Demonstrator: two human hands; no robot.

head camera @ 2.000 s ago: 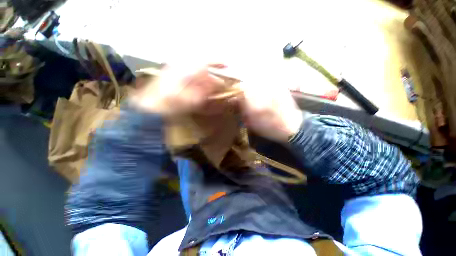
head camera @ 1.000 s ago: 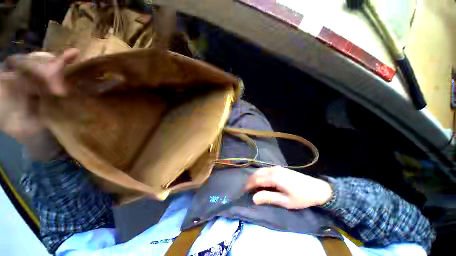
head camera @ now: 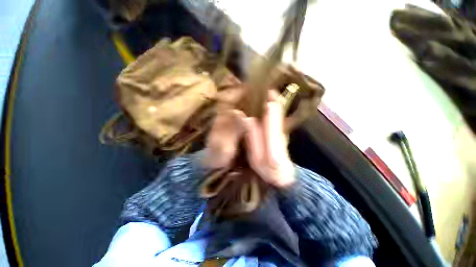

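My left hand [head camera: 225,136] and my right hand [head camera: 271,143] are close together in front of my chest, both blurred. They are closed around a tan-brown tote bag [head camera: 308,91]. A brown strap rises blurred from between the hands. Folded brown loops show below them over my lap. A small golden part shows beside my right fingers. The fingertips and exact grip are hard to tell. A hammer [head camera: 415,177] lies on the white table, its head away from me.
A heap of tan bags [head camera: 164,96] lies to the left. Red strips [head camera: 389,174] run along the table edge [head camera: 355,180]. Dark brown pieces [head camera: 436,44] lie at the far right of the table. Small snips [head camera: 462,232] lie right of the hammer. A yellow-edged dark floor or belt is at left.
The open bag has moved from the left to the centre and its open mouth no longer shows. My right hand has left the apron and joined my left hand. The view has turned left.
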